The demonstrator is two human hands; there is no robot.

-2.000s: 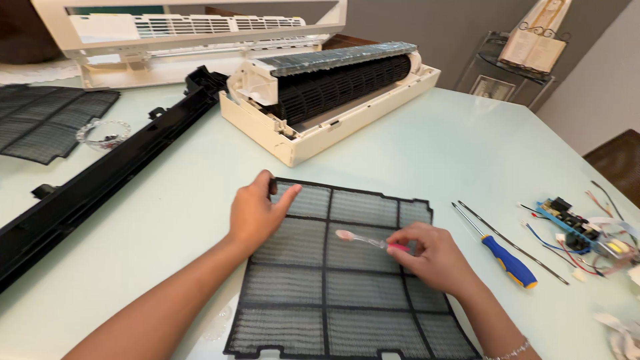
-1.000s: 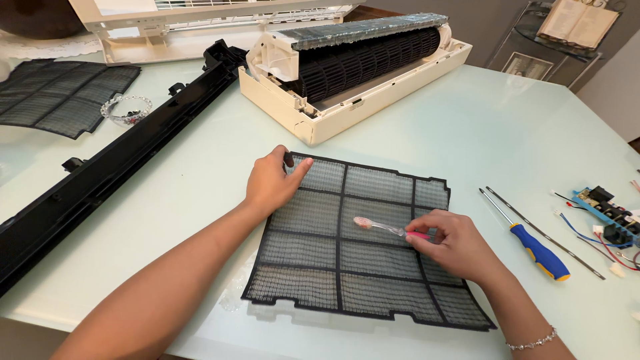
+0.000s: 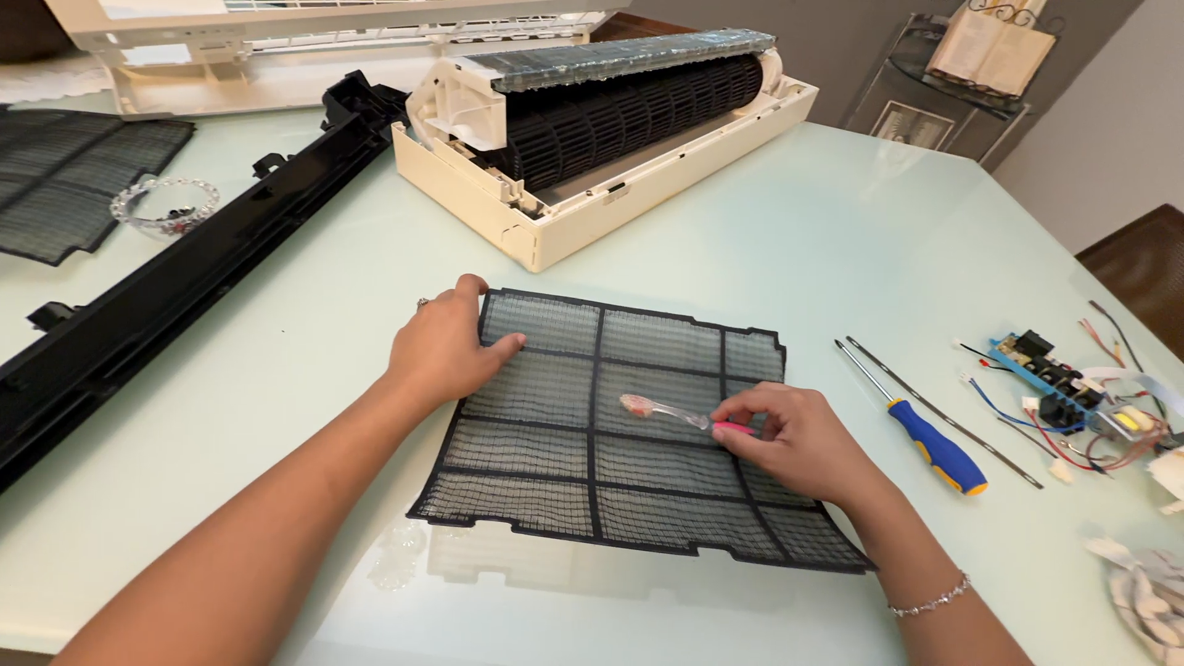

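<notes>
A black-framed mesh air filter (image 3: 546, 453) lies on the glass tabletop, its near edge raised a little over a wet patch. My left hand (image 3: 449, 347) grips its far left corner, fingers over the outer edge and thumb on the mesh. In my right hand (image 3: 786, 435) is a toothbrush (image 3: 671, 412) with a clear and pink handle, held between thumb and fingers. Its bristle head is over the middle of the filter; whether it touches the mesh cannot be told. That hand is over the filter's right side.
Beyond the filter stands an air conditioner base (image 3: 592, 208) with a black cross-flow fan (image 3: 638, 116). A long black plastic part (image 3: 194, 268), a second filter (image 3: 74, 176) and a beaded bracelet (image 3: 166, 222) are left. At right lie a blue screwdriver (image 3: 934, 444), a dark strip (image 3: 943, 412) and a circuit board (image 3: 1045, 375).
The near edge of the filter looks more lifted off the table than in the earliest frame. Both hands keep their holds, and the toothbrush stays near the filter's middle.
</notes>
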